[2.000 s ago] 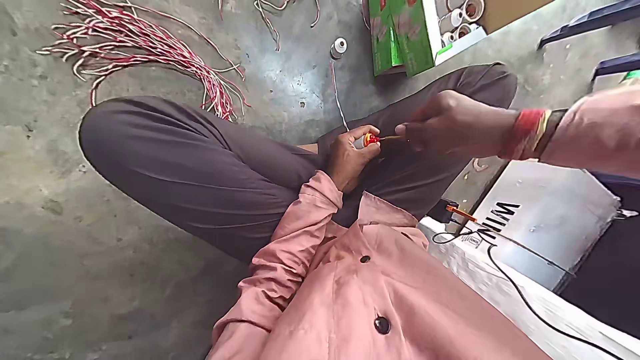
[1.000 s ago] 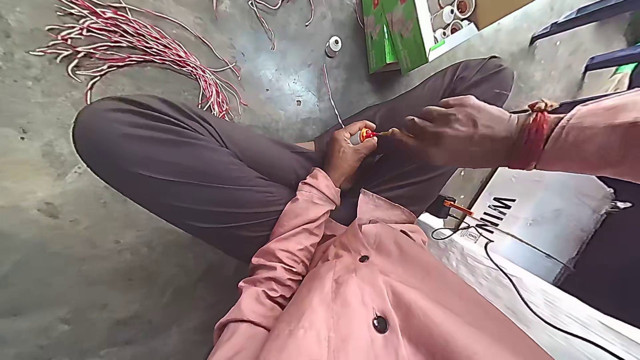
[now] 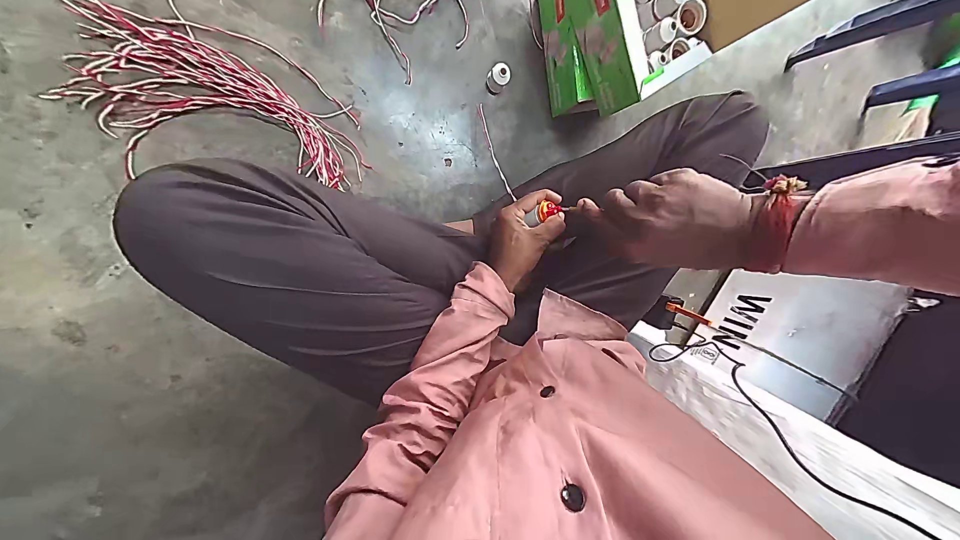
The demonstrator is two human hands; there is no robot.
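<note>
My left hand [image 3: 519, 236] grips a small white cylindrical fitting [image 3: 532, 217] with a red and yellow end, over my lap. A red-and-white twisted wire [image 3: 491, 154] runs from beside that hand toward the floor. At the right, my right hand [image 3: 667, 217] has its fingers curled round a tool whose handle is hidden; a thin, brownish shaft [image 3: 574, 210] points from its fingertips to the fitting's red end. Whether the shaft touches that end is too small to tell. A white cylindrical fitting [image 3: 498, 78] lies on the floor beyond my legs.
A bundle of red-and-white twisted wires [image 3: 247, 86] lies on the concrete floor [image 3: 150, 390] at the upper left. A green carton [image 3: 592, 60] stands beside a box with several white fittings [image 3: 664, 31]. At the right are a white case [image 3: 810, 330] with lettering and a black cable [image 3: 780, 435].
My left hand still grips the fitting near the same place. My right hand has changed its pose on the tool, with its fingers now more curled than one second ago.
</note>
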